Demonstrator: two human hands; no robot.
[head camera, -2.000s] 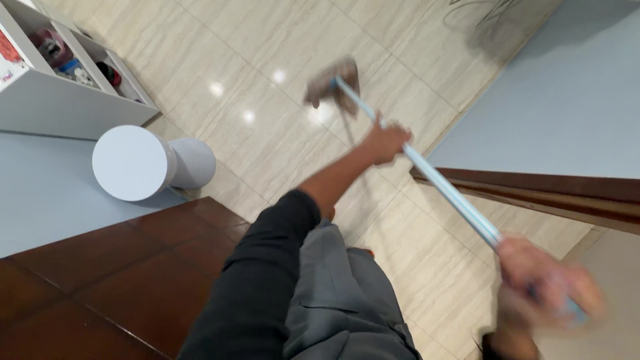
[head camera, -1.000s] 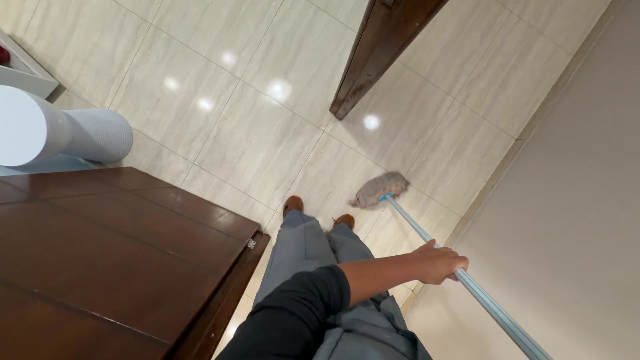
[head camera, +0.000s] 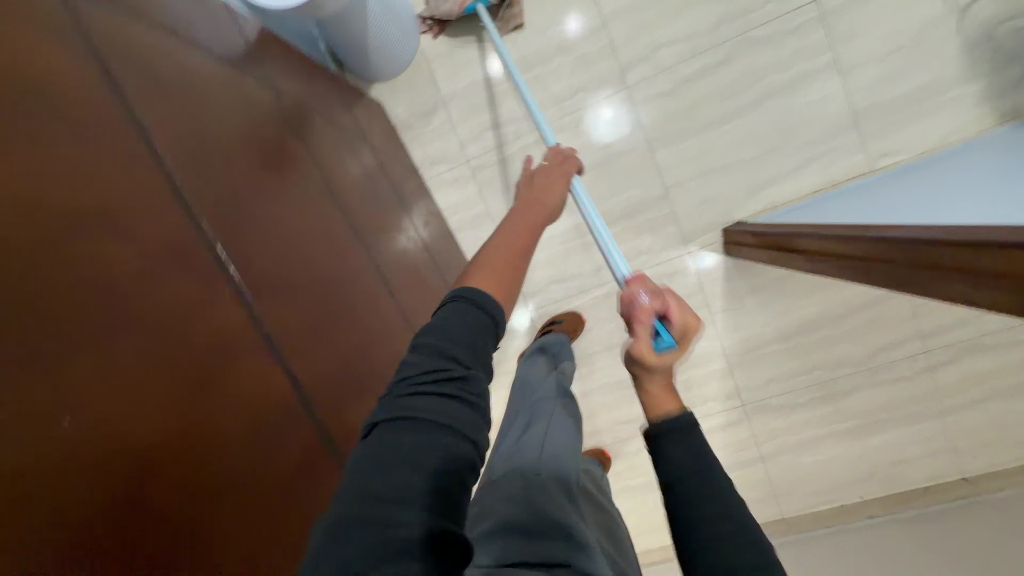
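Note:
A light-blue pole (head camera: 600, 228) runs from the top of the view down to the middle right. My left hand (head camera: 550, 184) grips it partway along. Near the pole's blue end, my right hand (head camera: 658, 320) is closed around it, slightly blurred. At the far end, a grey-brown mop head (head camera: 508, 14) rests on the tiled floor, cut off by the upper edge of the view.
A brown wooden door (head camera: 240, 304) fills the left side. Beside its far edge stands a white-grey rounded object (head camera: 372, 40). Glossy beige tiles (head camera: 744, 104) cover the floor. A dark wooden door frame (head camera: 872, 260) juts in from the right. My brown shoes (head camera: 564, 324) are below.
The mop head has moved from beside the door frame to near the white-grey object. My right hand, out of view one second ago, now shows on the pole. The view has turned strongly.

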